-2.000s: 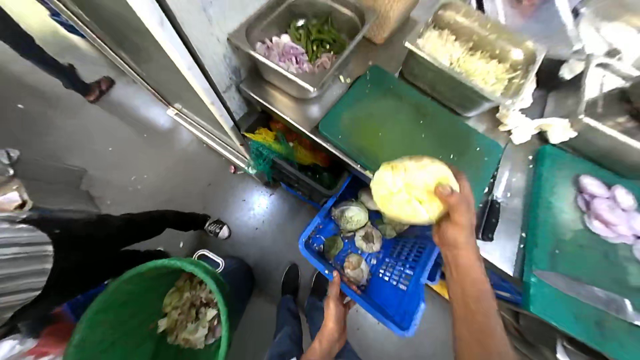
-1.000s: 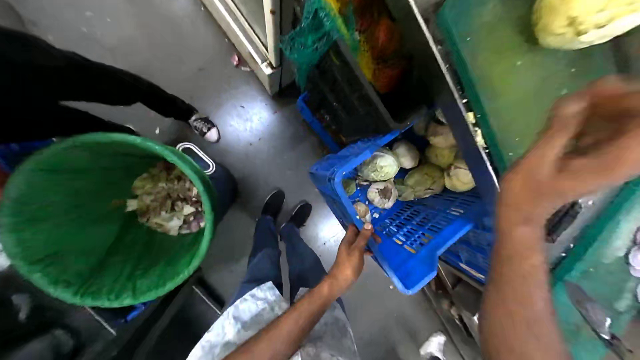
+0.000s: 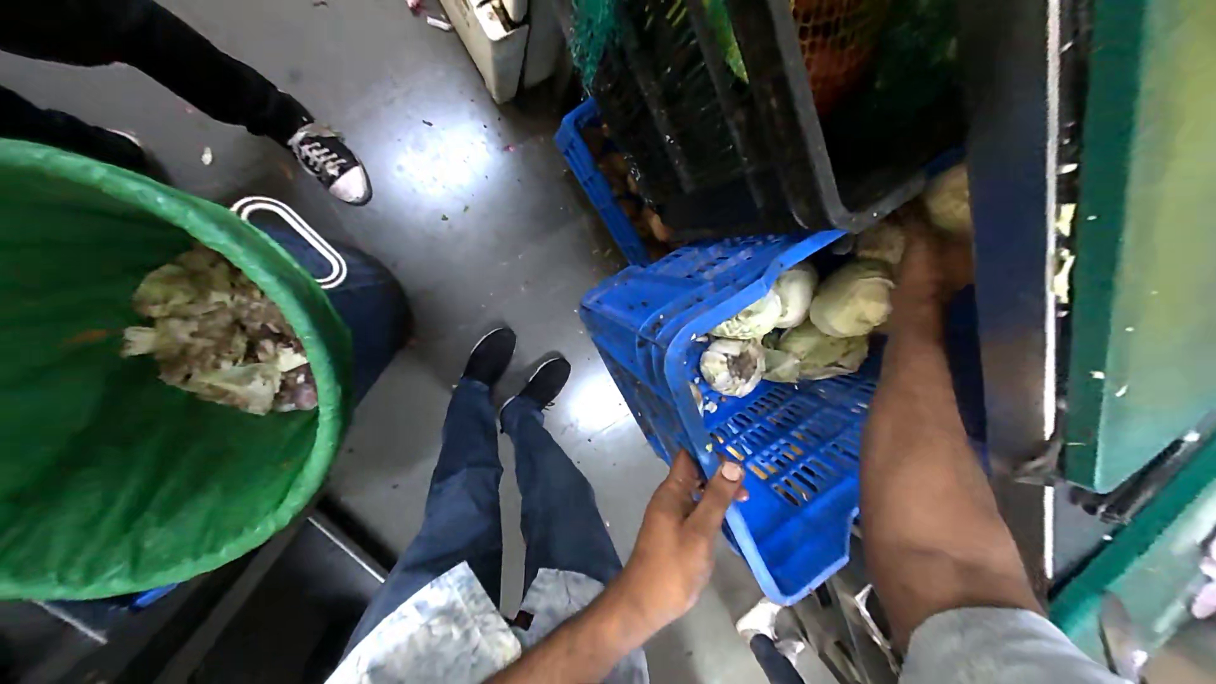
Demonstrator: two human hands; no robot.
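My left hand [image 3: 684, 532] grips the near rim of a blue plastic crate [image 3: 655, 313], thumb on top. Several cabbages [image 3: 852, 298] lie toward the far end of the crate, among them one with its cut stem facing up [image 3: 732, 367]. My right hand [image 3: 926, 252] reaches deep into the crate under the counter, at a pale cabbage [image 3: 948, 199]; its fingers are mostly hidden in shadow, so its hold cannot be told.
A green-lined bin [image 3: 328, 380] with cabbage scraps [image 3: 223, 332] stands at left. Beside it is a person's sneaker [image 3: 330, 163]. A black crate [image 3: 703, 123] with netted produce overhangs the blue one. The steel counter edge [image 3: 1016, 285] and green cutting board [image 3: 1140, 237] are at right.
My right hand held a pale peeled cabbage over the board two seconds back, then was apart from it above the counter; now it is down in the crate. My left hand stays at the crate's rim.
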